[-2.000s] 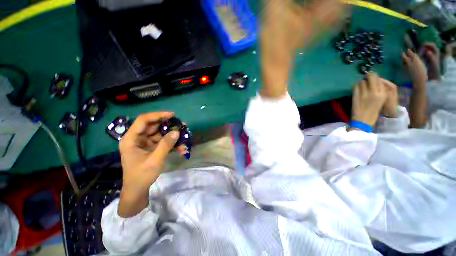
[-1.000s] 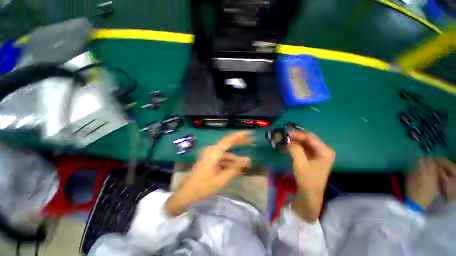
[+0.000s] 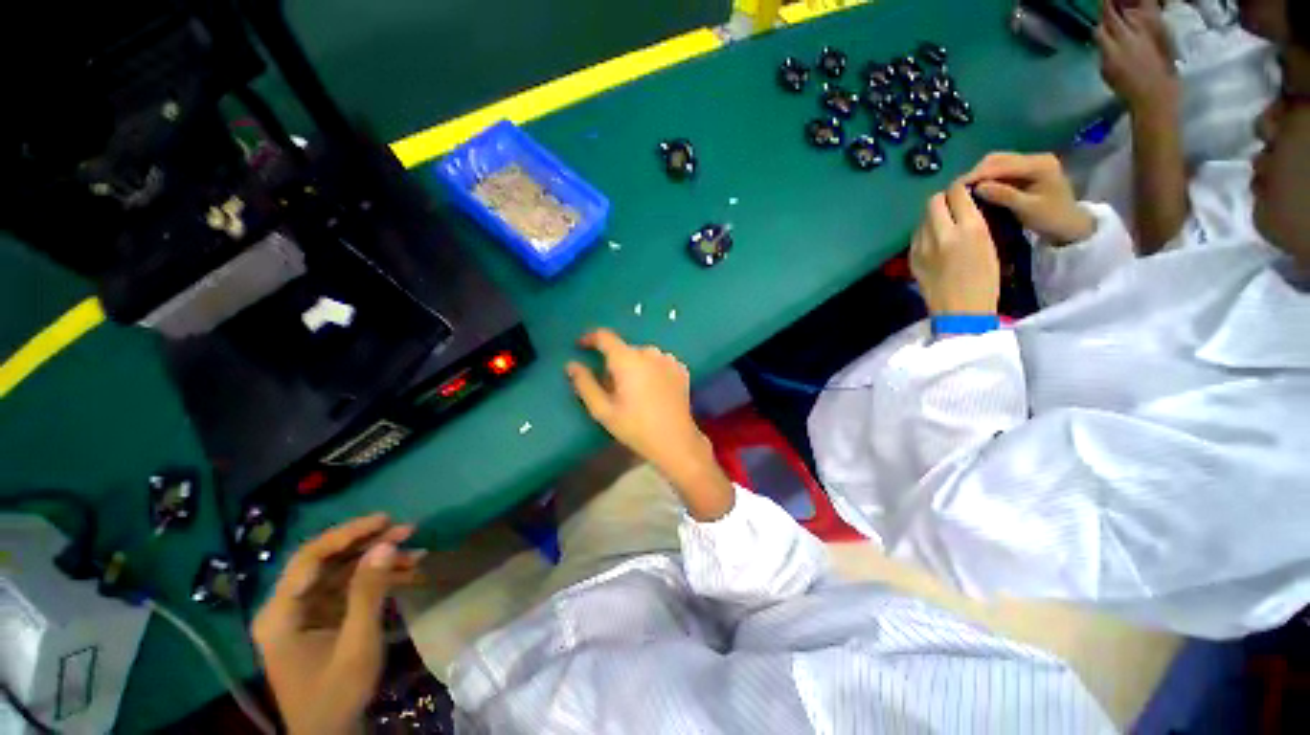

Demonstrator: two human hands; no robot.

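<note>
Two black modules with notched corners lie on the green mat right of the press, one nearer (image 3: 711, 244) and one farther back (image 3: 678, 158). My right hand (image 3: 647, 402) is over the mat's front edge, thumb and fingers apart, with nothing seen in it. My left hand (image 3: 338, 625) is at the lower left in front of the bench edge, fingers curled but apart, with no part visible in it. The black press (image 3: 474, 376) stands at the left with red lights on its front and a white scrap (image 3: 328, 313) on its nest.
A blue bin (image 3: 525, 198) of tiny beige pieces sits right of the press. Small pale bits lie on the mat. More modules (image 3: 173, 500) lie left of the press, beside a white unit (image 3: 58, 618). Round black parts (image 3: 891, 104) cluster near a neighbour's hands (image 3: 960, 259).
The view has swung to the right. The module that was in my right hand a second ago is no longer there. Two modules now lie right of the press. My hands have moved farther apart.
</note>
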